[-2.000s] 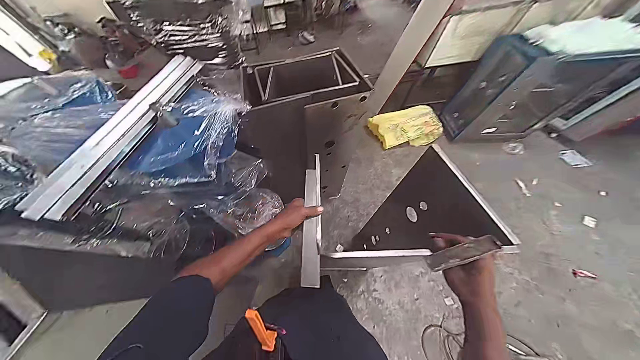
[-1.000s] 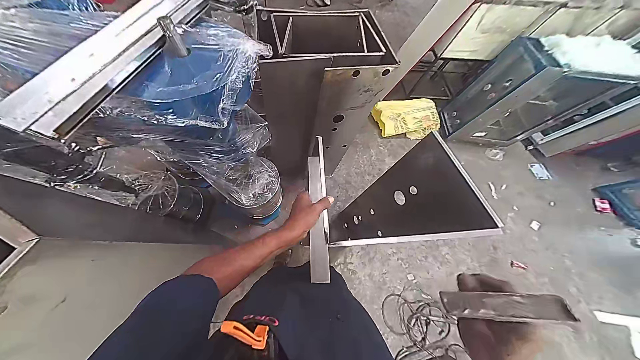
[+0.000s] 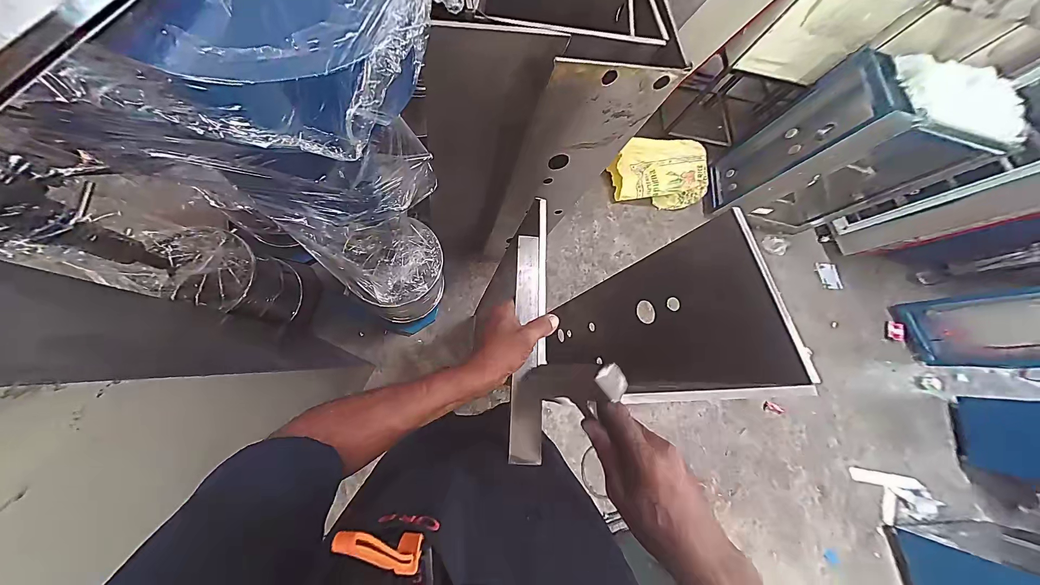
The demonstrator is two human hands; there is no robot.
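My left hand grips a flat metal bar together with the edge of a dark sheet-metal panel that has round holes and pale edges. The bar lies along that edge, its lower end over my lap. My right hand is closed on a metal piece, blurred, whose dark part reaches left to the bar just below my left hand. Whether it touches the bar, I cannot tell.
Plastic-wrapped blue machinery stands at the left above a grey sheet surface. Upright metal housings rise ahead. A yellow sack lies on the concrete floor, with blue metal frames at the right. Scraps and cable lie about.
My right hand, low and right of the panel a second ago, has come left with its metal piece to the bar. My left hand keeps its grip. The view has shifted.
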